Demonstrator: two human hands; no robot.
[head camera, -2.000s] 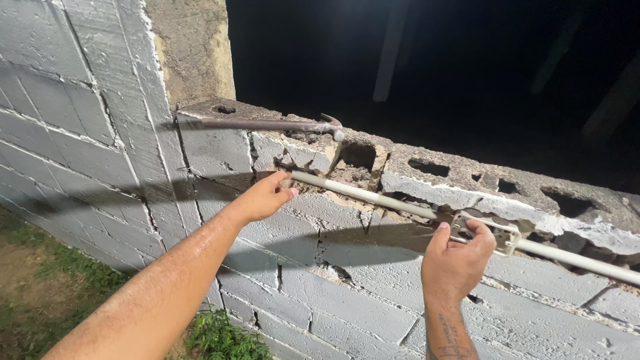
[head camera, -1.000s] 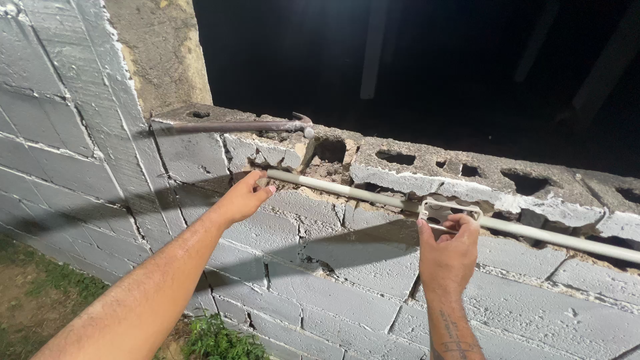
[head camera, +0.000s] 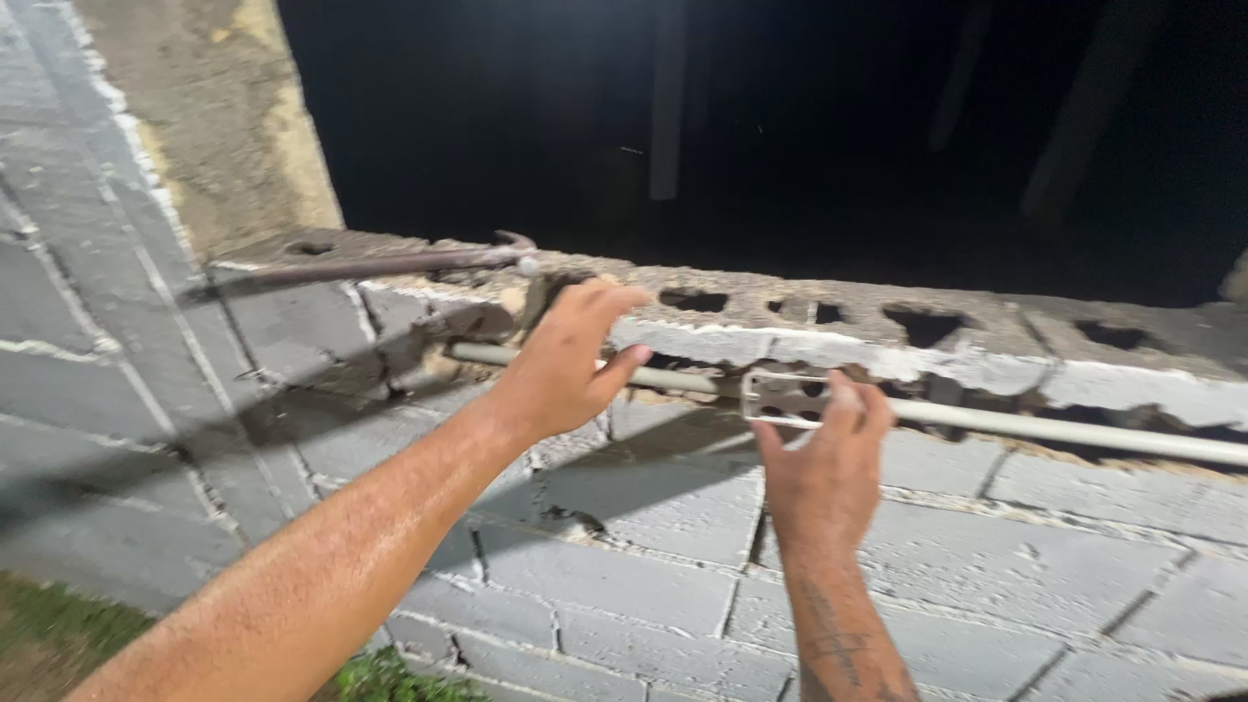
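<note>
A pale plastic conduit pipe (head camera: 1063, 426) runs along a rough channel broken into the painted block wall (head camera: 624, 575). My right hand (head camera: 829, 458) grips a light-coloured rectangular electrical box (head camera: 780, 398) between thumb and fingers, at the channel where the pipe meets it. My left hand (head camera: 575, 361) is raised in front of the pipe with fingers and thumb apart, holding nothing; it hides part of the pipe. To its left, the pipe's end shows in the channel. A claw hammer (head camera: 390, 265) lies on top of the wall, up and left of my left hand.
Hollow concrete blocks (head camera: 858, 317) with open cores form the wall's top, with broken edges along the channel. A rough concrete column (head camera: 219, 127) rises at the left. Behind the wall it is dark, with faint posts. Grass (head camera: 58, 624) and a green plant (head camera: 400, 678) are below.
My left hand has let go of the pipe near its left end and moved right along it, towards the box. My right hand still holds the box.
</note>
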